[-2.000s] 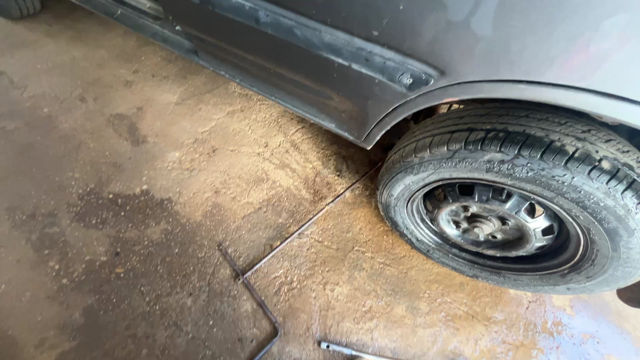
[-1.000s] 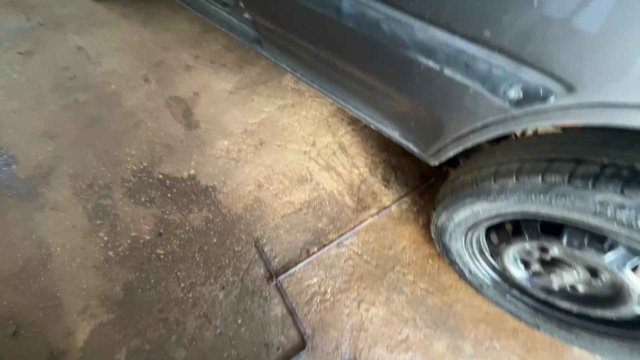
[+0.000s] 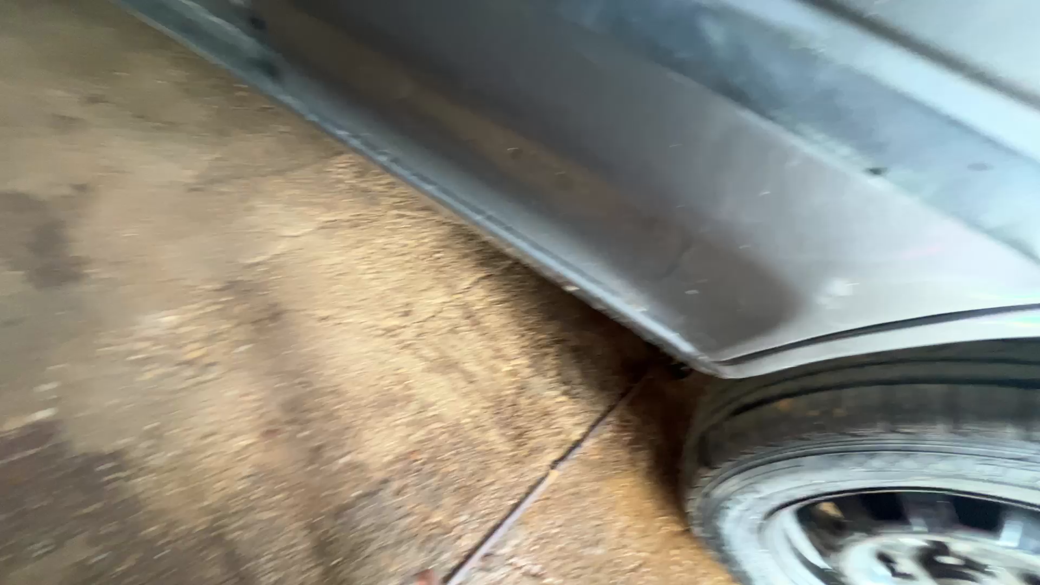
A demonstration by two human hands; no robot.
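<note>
Neither of my hands can be made out in the head view. A thin metal rod (image 3: pixel 554 470) runs from the bottom edge up to the dark gap under the car, just ahead of the wheel. Beside its near end, a small reddish patch shows at the frame's bottom edge; whether it is a fingertip I cannot tell. The car's grey lower body panel (image 3: pixel 634 219) fills the upper right. At the lower right, a black tire (image 3: pixel 731 487) on a steel wheel rim (image 3: pixel 934 561) is partly cut off. The picture is blurred by motion.
The car's sill edge (image 3: pixel 487 223) slants down from the upper left to the wheel arch (image 3: pixel 877 333). Rough, stained concrete floor (image 3: pixel 244 325) lies to the left, with darker patches on it.
The view has moved much closer to the sill and wheel. The rod's bent cross-handle, seen on the floor earlier, is out of frame, as is the second metal bar seen two seconds ago.
</note>
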